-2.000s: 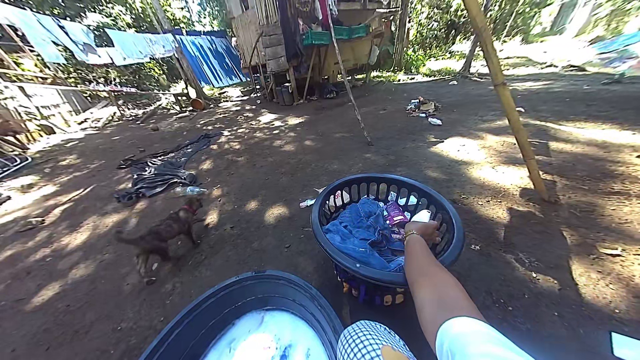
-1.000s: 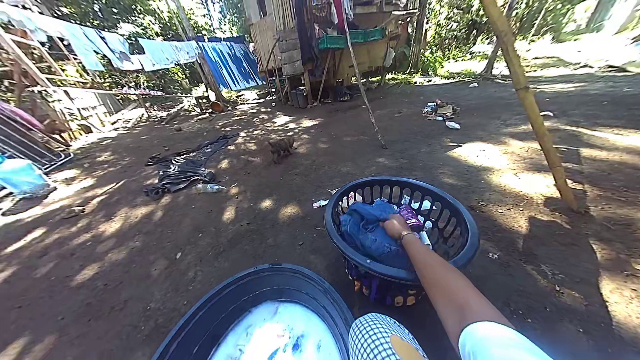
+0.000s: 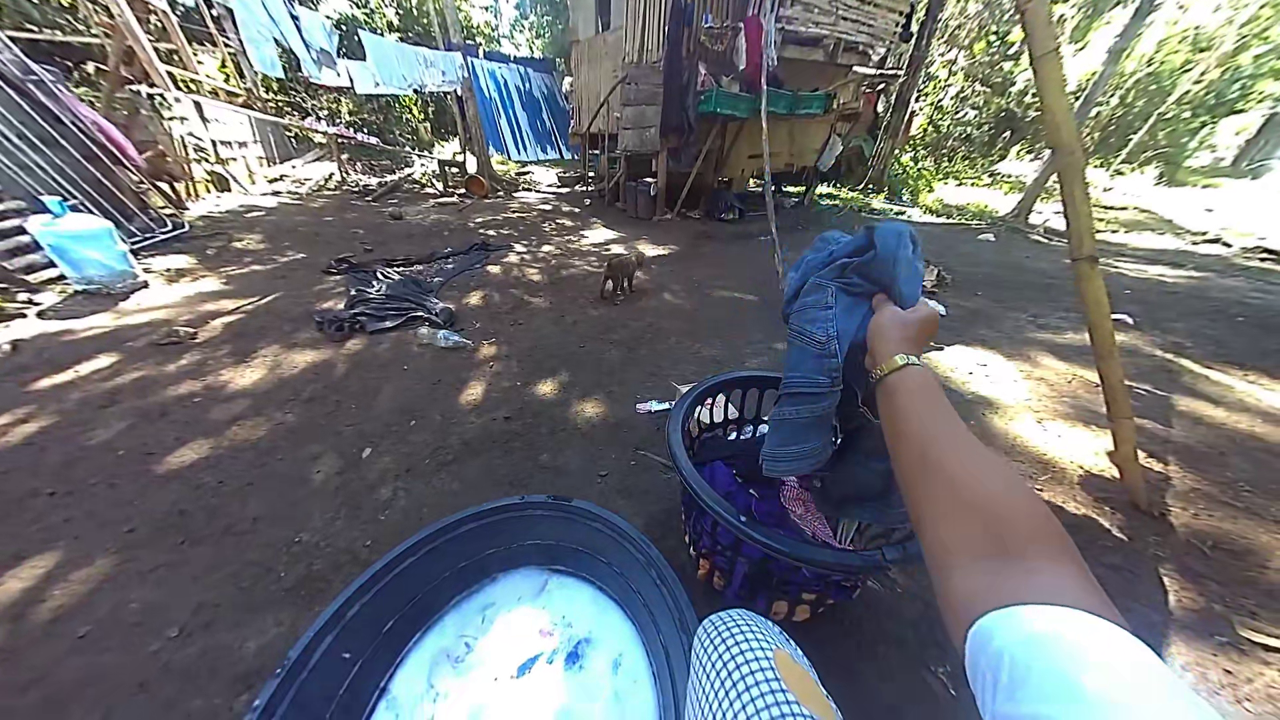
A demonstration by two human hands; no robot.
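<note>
My right hand (image 3: 900,328), with a gold-coloured watch or bracelet at the wrist, grips blue denim jeans (image 3: 812,350) and holds them up over a dark plastic laundry basket (image 3: 722,510). The lower part of the denim hangs down into the basket's opening. Purple cloth (image 3: 735,492) and a red-and-white patterned cloth (image 3: 806,512) lie inside. Left of the basket stands a large black basin (image 3: 350,610) of whitish, sudsy water (image 3: 530,650). My left hand is out of view.
A bamboo pole (image 3: 1085,250) stands at the right, a thinner pole (image 3: 768,150) beyond the basket. On the dirt lie dark cloth (image 3: 395,295) and a plastic bottle (image 3: 443,338). A small dog (image 3: 622,274) stands farther back. Laundry (image 3: 520,105) hangs on lines; a blue water jug (image 3: 82,245) is at left.
My right hand has lifted the denim up out of the basket, where it lay before. The small animal has moved away from the basin, farther back.
</note>
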